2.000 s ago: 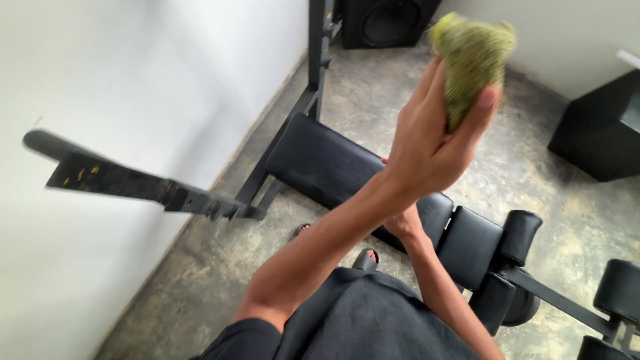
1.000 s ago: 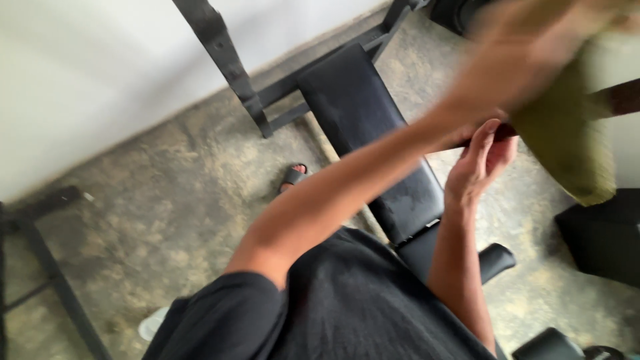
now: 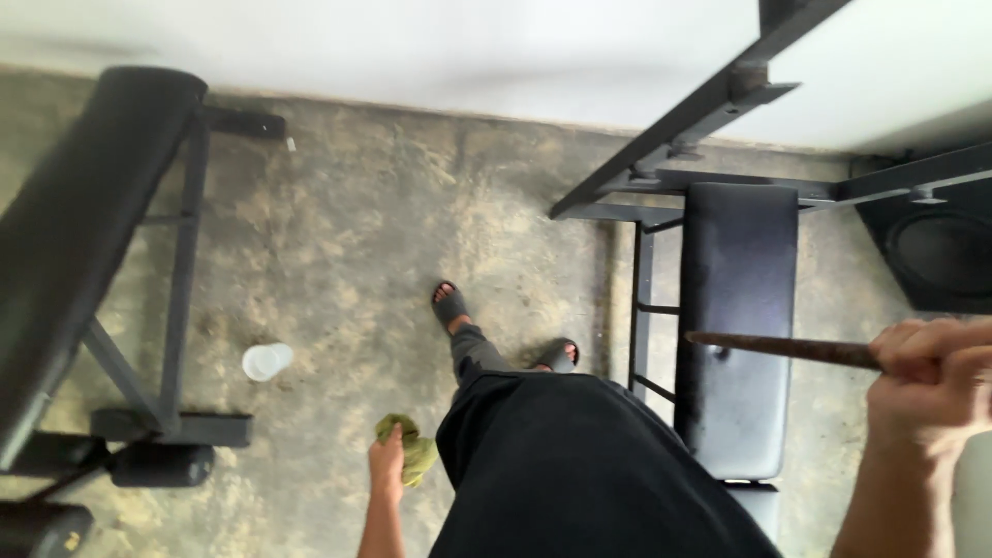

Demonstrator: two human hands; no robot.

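Note:
At the lower middle of the head view, my left hand [image 3: 387,457] grips a crumpled olive-green cloth [image 3: 418,456] beside my black shirt. My right hand [image 3: 934,372], at the right edge, is closed around a brown, rusty-looking rod [image 3: 783,347]. The rod points left, its tapered-looking tip over the black padded bench [image 3: 740,256]; whether it touches the pad cannot be told. Its other end is hidden by the hand or lies outside the view.
A second padded bench [image 3: 85,209] with foam rollers [image 3: 163,465] stands at left. Near it on the concrete floor is a whitish translucent cup [image 3: 266,362]. A black metal rack [image 3: 697,101] rises by the wall at upper right, with a large speaker [image 3: 942,248] beyond the bench.
My left hand, with the green cloth, has come away from the rod area and down to my left side. My right hand still holds the rod. The view has swung left.

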